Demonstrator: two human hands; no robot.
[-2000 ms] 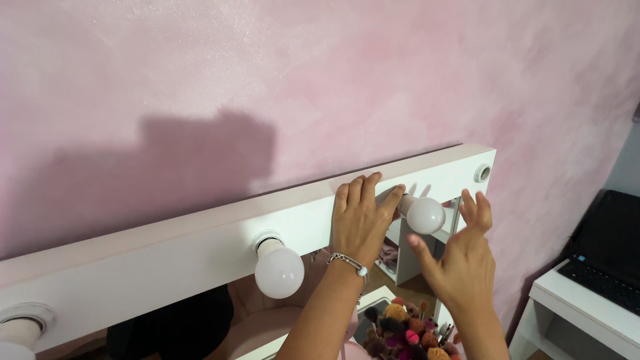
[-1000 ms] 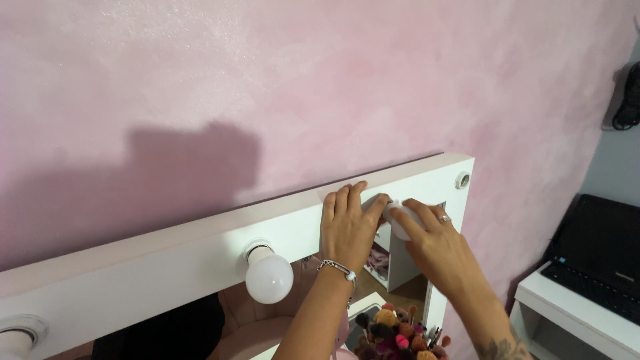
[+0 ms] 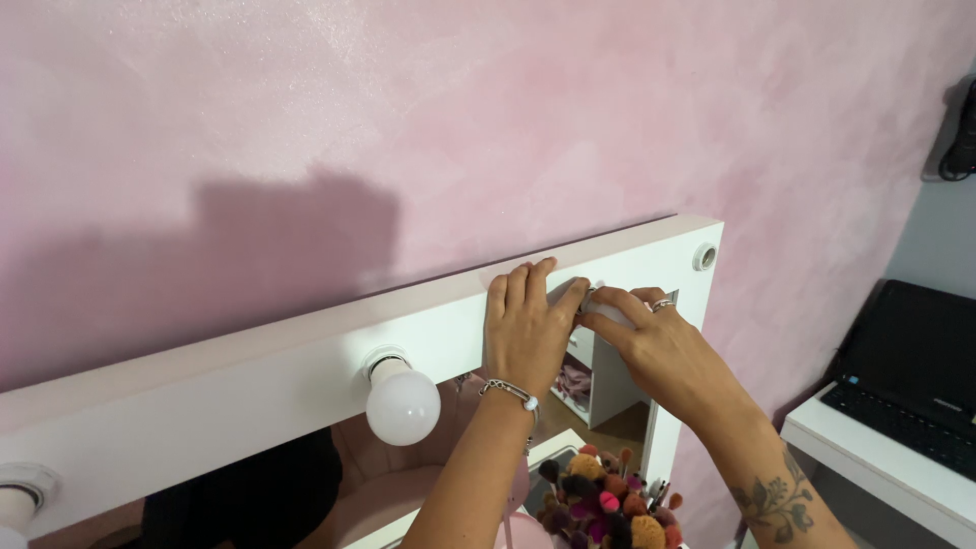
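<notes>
A white mirror frame (image 3: 252, 389) stands against a pink wall, with light bulbs along its top. My left hand (image 3: 530, 320) rests on the frame, fingers spread over its top edge, the index fingertip beside a bulb's base. My right hand (image 3: 648, 332) is closed around that white bulb (image 3: 612, 311), which its fingers mostly cover. Left of my hands a round white bulb (image 3: 404, 408) sits in its socket. Another bulb (image 3: 14, 511) is cut off at the left edge. At the frame's right corner is a socket (image 3: 704, 257) with no bulb in it.
Makeup brushes (image 3: 610, 499) with colourful heads stand below my hands, in front of the mirror. A black laptop (image 3: 915, 358) sits on a white desk (image 3: 877, 450) at the right. A black device with a cable (image 3: 961, 145) hangs on the wall at the far right.
My right hand was open beside the bulb two seconds ago, then came onto it and is still around it. My left hand has kept its place on the frame.
</notes>
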